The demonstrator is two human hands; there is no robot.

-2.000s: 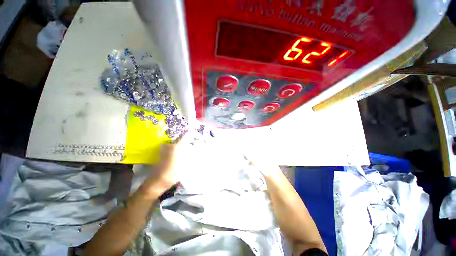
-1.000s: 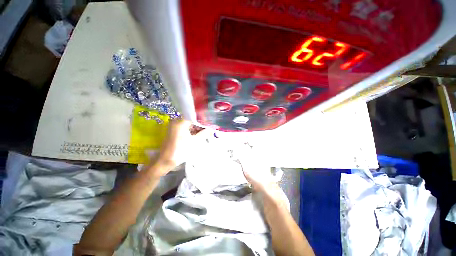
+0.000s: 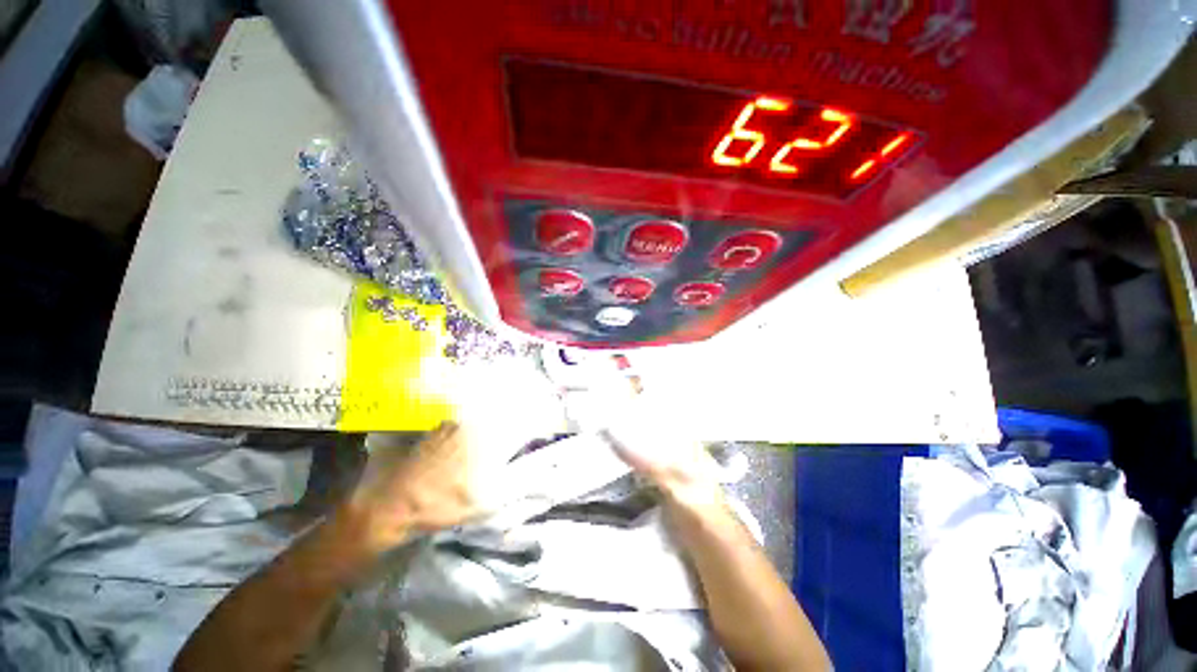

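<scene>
A pale grey-white garment lies over the lap and reaches up to the table edge below the button machine. My left hand is on the garment's left side near the yellow tape, its fingers partly washed out by glare, and holds the cloth. My right hand is on the cloth below the machine head, fingers pointing up and left; glare hides its fingertips, so its grip is unclear. The display shows 621. Shiny silver-blue metal parts lie in a heap left of the machine.
Yellow tape and a printed scale are on the table's left front. Grey-white garments are piled at lower left. More garments hang over a blue crate on the right. A brown cardboard edge is behind the machine.
My left hand has moved down and away from the machine head, from beside the metal parts to the table's front edge. My right hand stays below the head. The display still shows 621.
</scene>
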